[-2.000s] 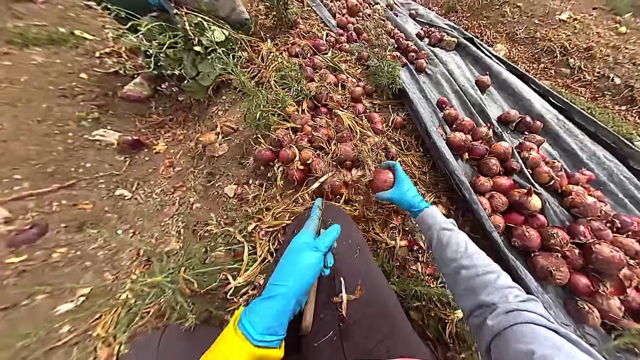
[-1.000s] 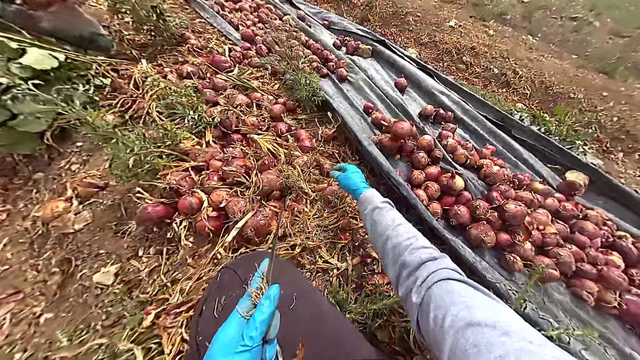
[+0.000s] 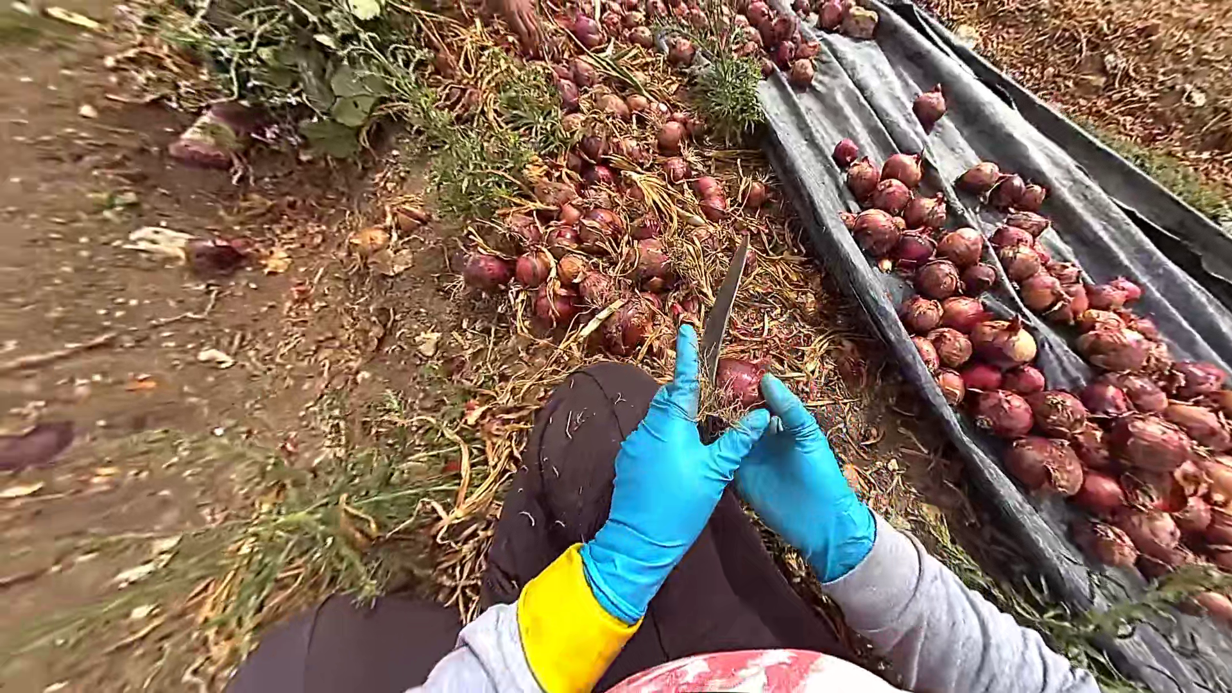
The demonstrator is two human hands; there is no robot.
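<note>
Both hands wear blue gloves and meet above my knees. My left hand, with a yellow cuff at its wrist, grips a knife whose blade points up and away; the handle is hidden by the fingers. Just right of the blade, a red onion is held in my right hand, its dry roots near the left thumb. Beyond my knees lies a heap of red onions with dry stalks. More harvested onions rest on a dark fabric sheet to the right.
Bare soil with scattered leaves stretches along the left. Green weeds grow at the upper left, and a tuft stands beside the sheet's edge. At the top edge, part of a person's hand shows above the heap.
My right hand has come back from the heap toward my left hand and now holds an onion. The knife blade is now beside that onion. The view has swung.
</note>
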